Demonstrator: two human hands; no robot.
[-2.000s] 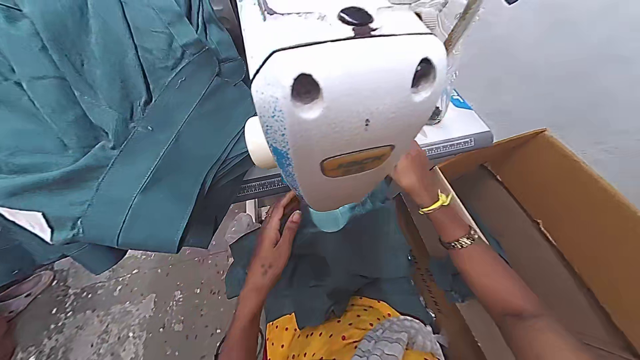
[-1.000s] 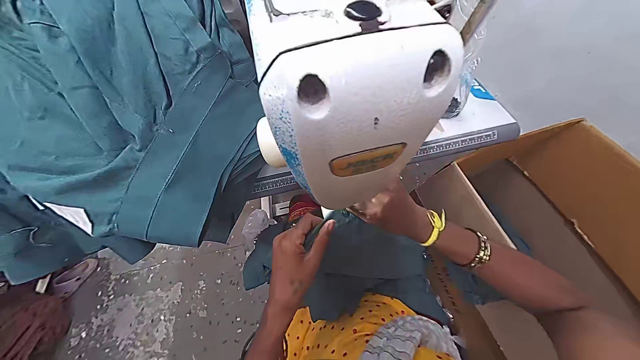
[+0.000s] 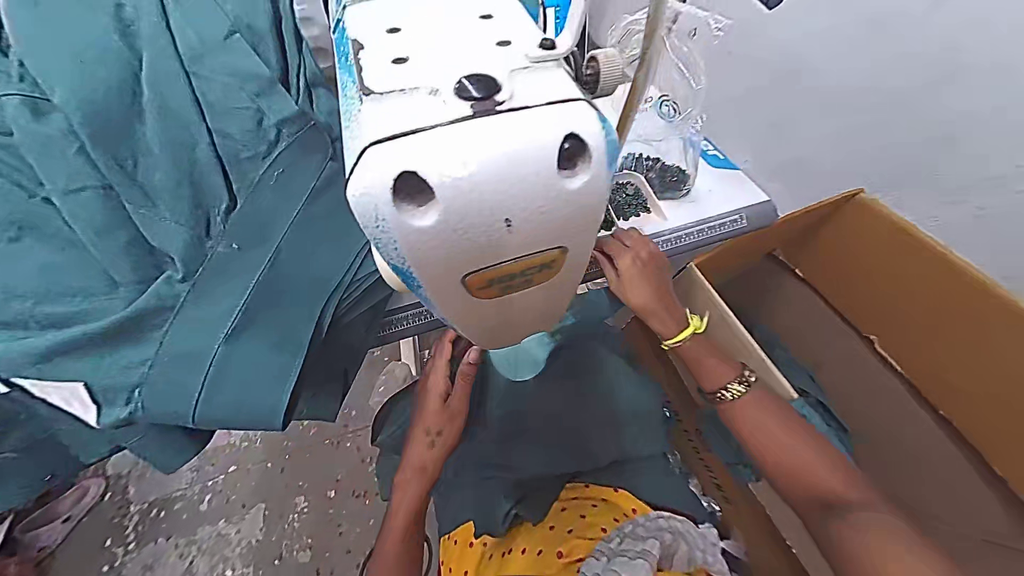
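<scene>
A white Jack sewing machine head (image 3: 488,184) fills the middle of the head view and hides the needle area. Dark green cloth (image 3: 560,400) hangs from under the machine over the lap. My left hand (image 3: 444,392) lies at the cloth's left edge beside the machine, its fingertips partly hidden; its grip cannot be made out. My right hand (image 3: 636,276) is right of the machine, with fingertips bent at the near end of a small white tray (image 3: 652,200) of dark green buttons. Whether it pinches a button cannot be seen.
Stacked green garments (image 3: 224,304) hang at the left. An open cardboard box (image 3: 904,272) with green cloth inside stands at the right. Behind the tray is a clear plastic bag (image 3: 672,128) with dark small pieces. A shoe (image 3: 60,516) lies on the floor.
My right hand has moved from beneath the machine head out to the right, to the tray of buttons. My left hand stays by the cloth's left edge.
</scene>
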